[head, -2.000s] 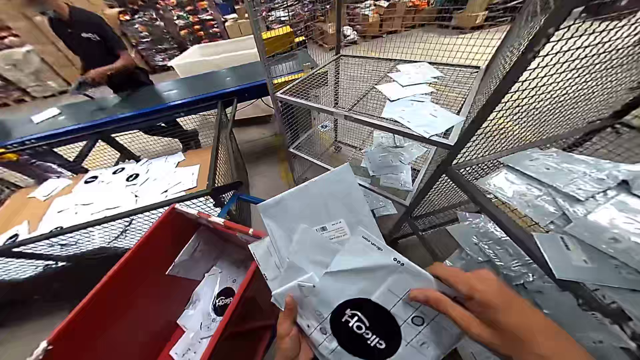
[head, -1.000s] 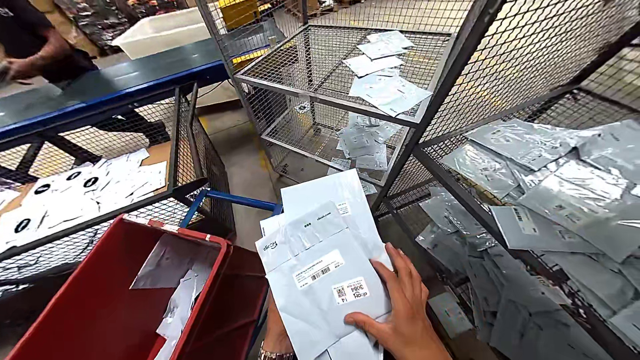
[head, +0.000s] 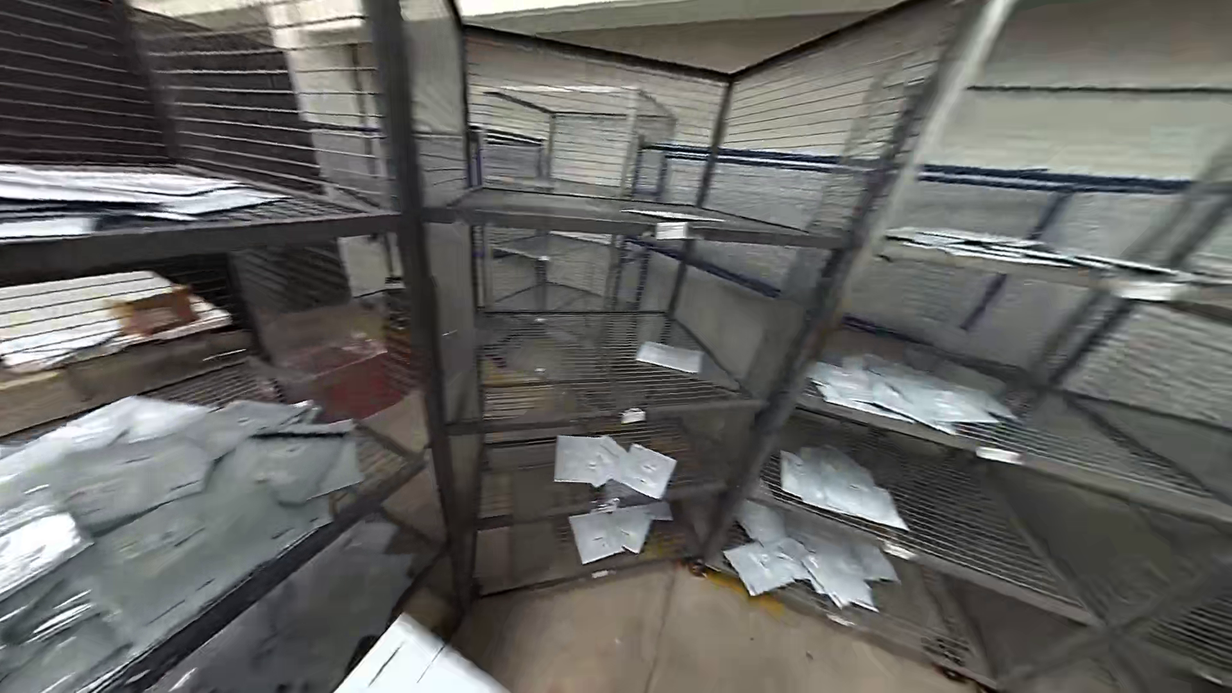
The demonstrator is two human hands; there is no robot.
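Note:
At the bottom edge, left of the middle, the corner of a white mailing bag [head: 414, 659] shows. Neither of my hands is in view, so what they touch is hidden. Beyond the bag stand wire mesh shelves. A large heap of grey-white mailing bags [head: 183, 510] covers the shelf on the left. Small groups of bags [head: 611, 462] lie on the lower levels of the middle unit, and more bags [head: 842, 486] rest on the right unit.
Dark metal posts [head: 419, 289] divide the shelf units. The concrete floor [head: 654, 635] runs up to them. At left, behind the mesh, are stacked papers [head: 67, 318] and a reddish box [head: 356, 375]. Small white tags are fixed to shelf edges.
The view has swung far round to the shelves. Both hands, seen earlier on a stack of mailing bags, have left the picture, as have the red bin and the conveyor.

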